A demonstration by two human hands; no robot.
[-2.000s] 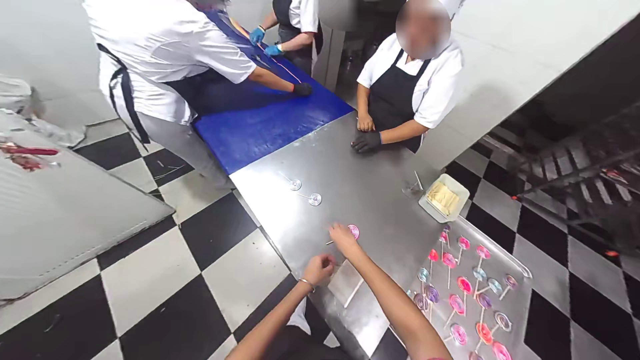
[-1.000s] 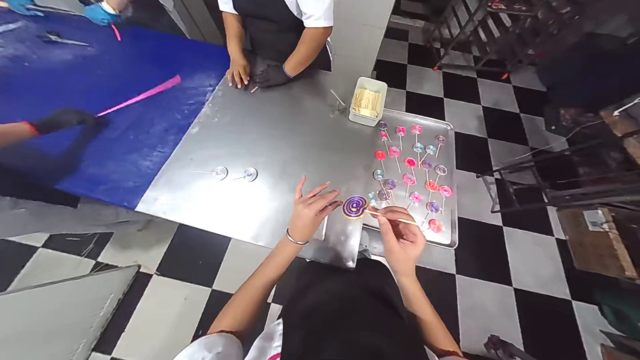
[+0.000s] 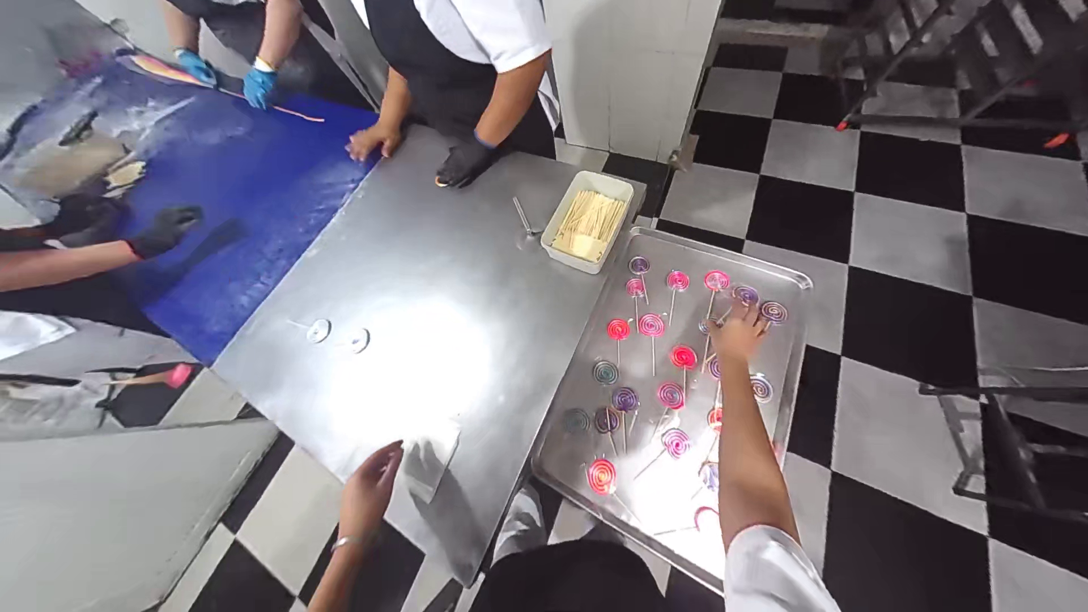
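Observation:
My right hand [image 3: 738,336] reaches over the upper right of a metal sheet tray [image 3: 801,280], its fingers at a purple spiral lollipop [image 3: 745,295]; whether they grip it cannot be told. Many spiral lollipops on sticks, such as a red one [image 3: 682,356], lie on the tray in loose rows. My left hand [image 3: 374,480] hovers by the front edge of the steel table [image 3: 476,280], nothing seen in it, beside a flat whitish sheet [image 3: 431,459]. Two pale round lollipops [image 3: 319,331] lie on the table to the left.
A white plastic tub of sticks [image 3: 587,221] stands by the tray, a small metal tool [image 3: 523,218] beside it. Across the table are a co-worker's hands, one black-gloved [image 3: 463,163]. A blue work surface [image 3: 255,187] adjoins at left, with other workers' gloved hands over it.
My right hand has moved from near my left hand out over the tray. The purple and yellow spiral lollipop is no longer between my hands. The view has shifted.

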